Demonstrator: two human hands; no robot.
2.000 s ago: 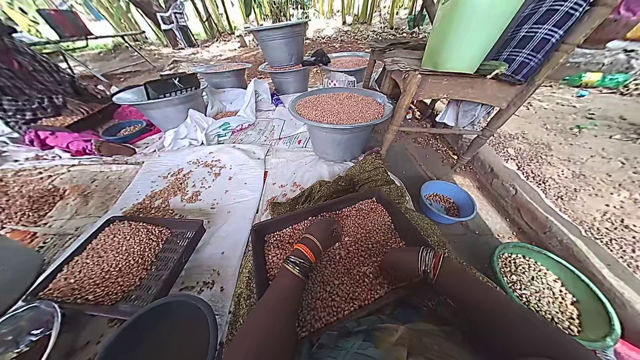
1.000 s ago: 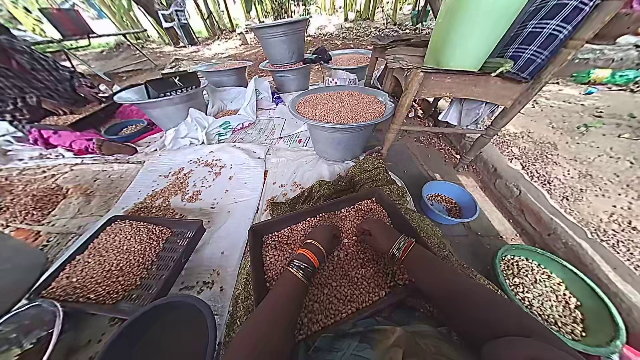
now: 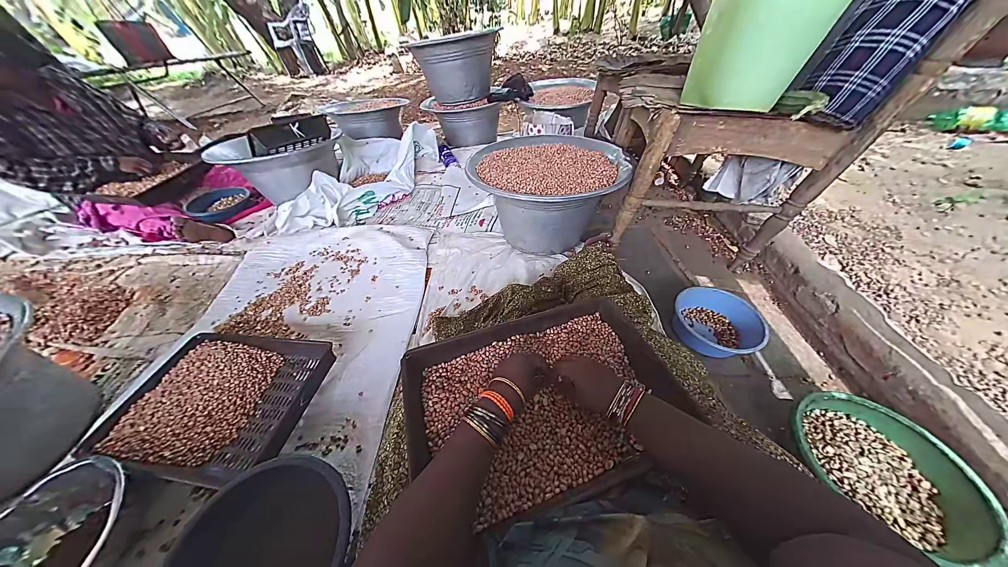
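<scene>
A dark rectangular tray point(image 3: 417, 394) full of small pinkish-brown nuts or seeds point(image 3: 543, 457) lies in front of me on a patterned cloth. My left hand point(image 3: 521, 376), with orange and dark bangles at the wrist, rests on the nuts near the tray's middle. Close beside it, nearly touching, is my right hand point(image 3: 587, 383), also with bangles, its fingers bent down against the nuts. Whether either hand grips any nuts is hidden. A slatted black tray point(image 3: 311, 370) with more of the same nuts stands to the left.
A metal tub point(image 3: 543, 228) heaped with nuts stands ahead. A blue bowl point(image 3: 754, 335) and a green basin point(image 3: 965, 488) are at the right, near a wooden chair point(image 3: 756, 135). An empty-looking dark basin point(image 3: 264, 520) lies at lower left. Another person point(image 3: 71, 126) sits at far left.
My right hand has moved left from the tray's right side, and the two hands are now close together over the nuts. Against one second ago, both sit slightly lower in the tray.
</scene>
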